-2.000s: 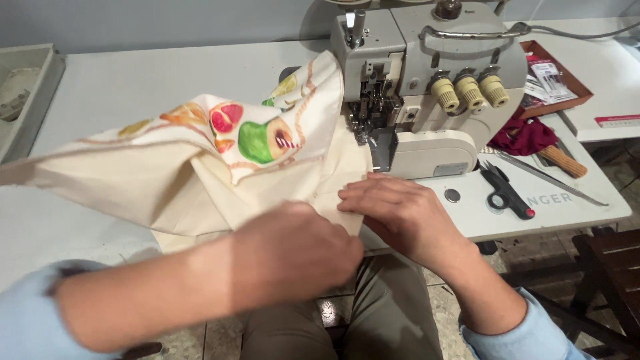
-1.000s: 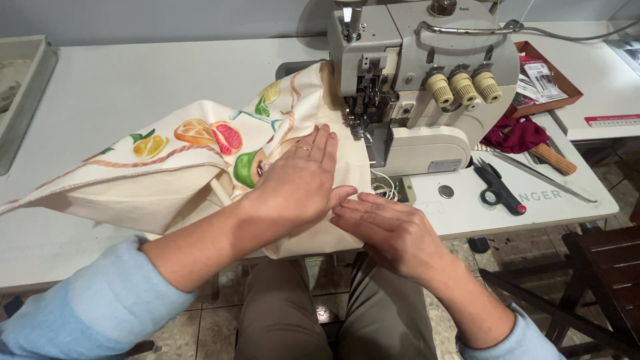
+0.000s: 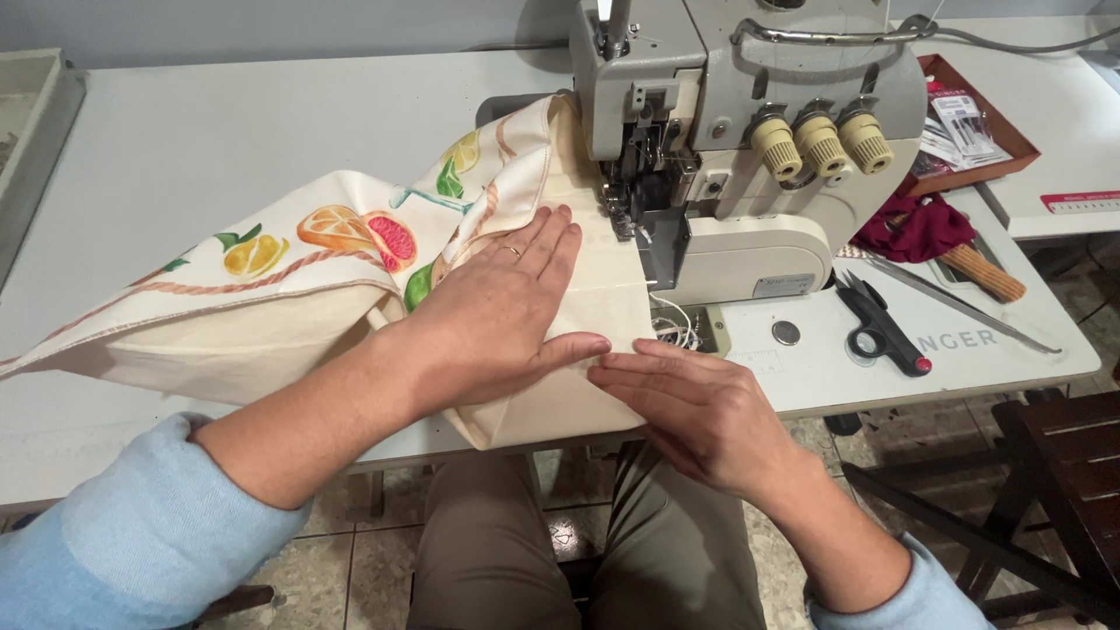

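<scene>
A cream fabric piece [image 3: 604,306] with a fruit-printed layer [image 3: 341,188] folded on it lies on the table left of a grey overlock sewing machine [image 3: 752,61]. Its right edge runs beside the presser foot [image 3: 625,223]. My left hand [image 3: 503,306] rests flat on the fabric, fingers pointing toward the machine head, nothing gripped. At the near right edge, my right hand [image 3: 700,407] pinches the cloth between thumb and fingers; its thumb is partly hidden. Loose white thread [image 3: 682,324] lies just beyond my right hand.
Black thread snips [image 3: 879,328], long metal tweezers [image 3: 962,302] and a round metal disc [image 3: 786,332] lie right of the machine. Behind them are dark red cloth [image 3: 919,229] and a brown tray [image 3: 1019,157] of packets. A grey tray [image 3: 44,131] stands far left; a wooden chair [image 3: 1072,464] stands lower right.
My left hand has moved from the near edge of the fabric up onto it, beside the machine. The fabric's near part now lies flatter, and white thread shows by its right edge.
</scene>
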